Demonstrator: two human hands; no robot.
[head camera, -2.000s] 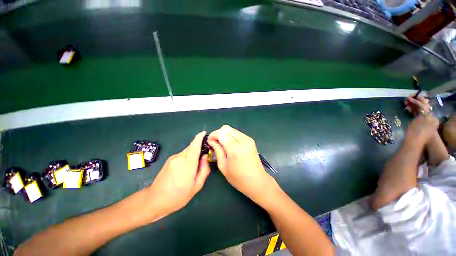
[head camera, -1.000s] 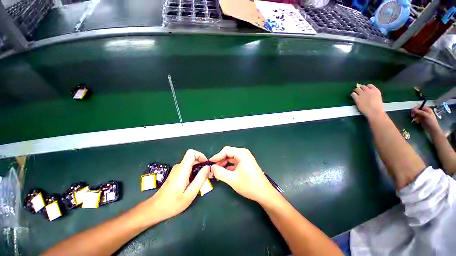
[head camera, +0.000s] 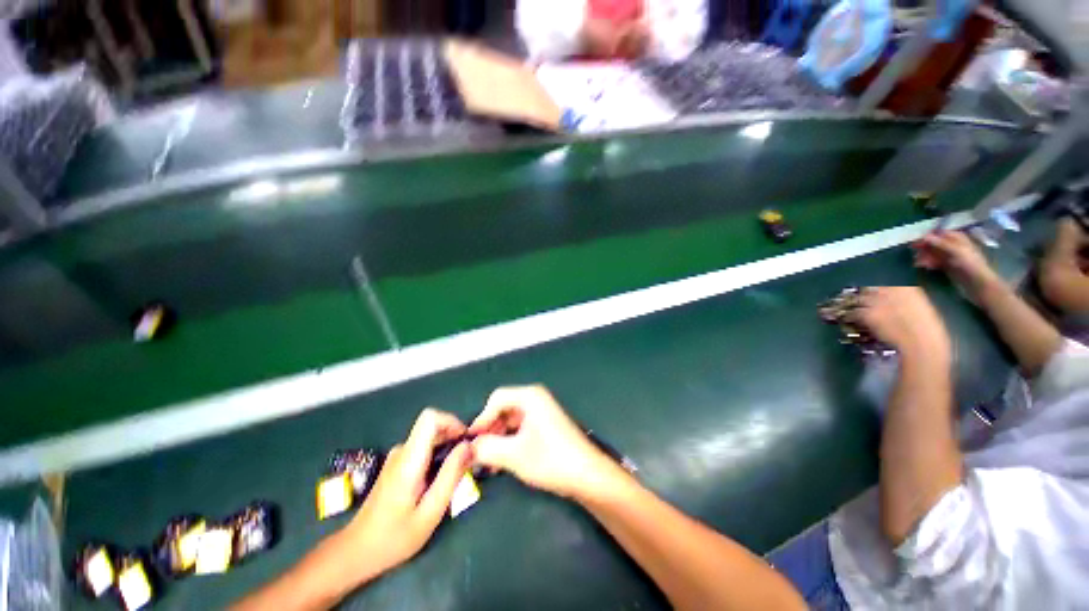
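Note:
My left hand (head camera: 410, 489) and my right hand (head camera: 525, 444) meet over the bench, both bare. My left hand holds a black unit, mostly hidden by the fingers. A white square with a yellow edge (head camera: 465, 494) hangs below it. My right fingertips are closed together at the unit's top edge; any small part between them is hidden. A dark slim tool, probably tweezers (head camera: 611, 451), lies right of my right hand, partly hidden. Another black unit (head camera: 356, 464) with its yellow-edged square lies just left of my left hand.
Several black units (head camera: 254, 530) lie at bench left, beside a clear plastic bag (head camera: 36, 561). Beyond the white strip (head camera: 525, 333), the green belt (head camera: 478, 298) carries spaced units. At right, a neighbour's hand (head camera: 902, 320) is over a small parts pile (head camera: 850, 313). Trays and another person are across the line.
The view has tilted up and turned. My hands remain together on the unit, whose white square now hangs clear. The neighbour's hand went to the belt, then back to the pile; a unit now lies there.

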